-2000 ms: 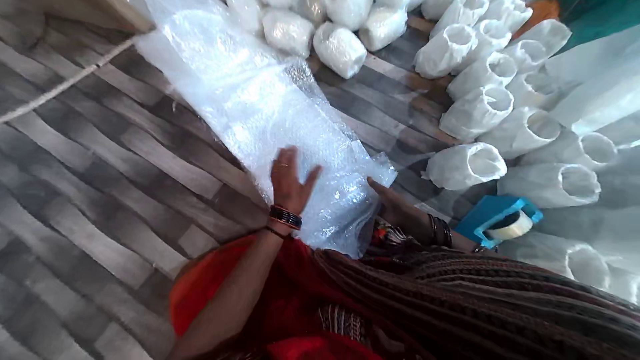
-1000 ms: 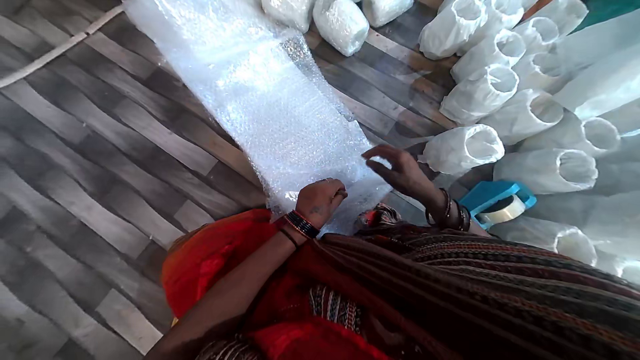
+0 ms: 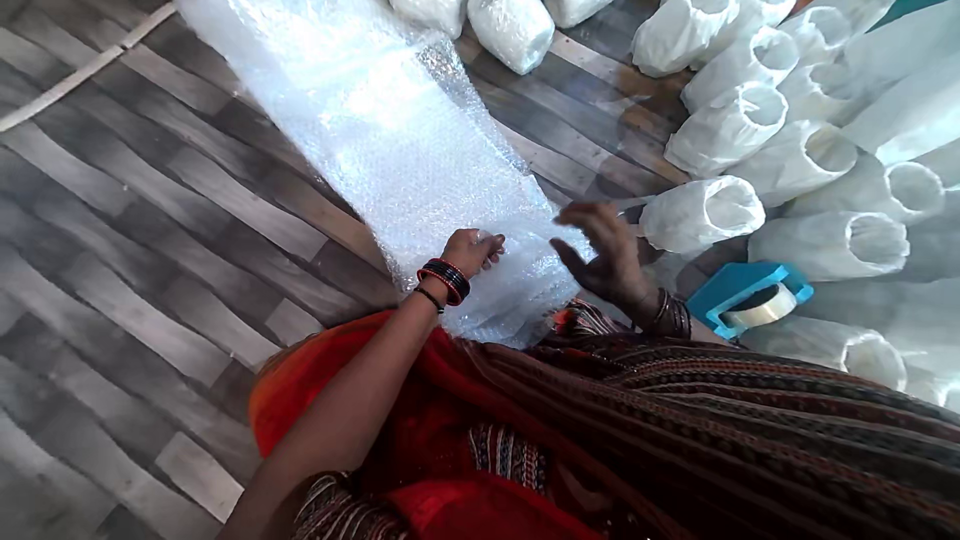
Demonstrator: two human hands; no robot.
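Note:
A long sheet of bubble wrap (image 3: pixel 405 142) runs from the top left down to my lap, its near end folded and crumpled. My left hand (image 3: pixel 474 253), with bangles at the wrist, pinches the wrap's folded near part between thumb and fingers. To its right, my right hand (image 3: pixel 600 255) hovers at the wrap's right edge, fingers apart and holding nothing. Whether an item lies inside the folded part cannot be told.
Several white-wrapped hollow cylinders (image 3: pixel 701 214) stand at the right. Among them sits a blue tape dispenser (image 3: pixel 739 289) with a roll of tape (image 3: pixel 772 307). Bubble-wrapped bundles (image 3: pixel 514 34) lie at the top. A pale strip (image 3: pixel 86 71) crosses the patterned floor at the upper left.
Two seconds ago my left hand lay spread on the wrap; now its fingers are closed on it. My right hand, earlier low at the wrap's right edge, is raised with fingers apart.

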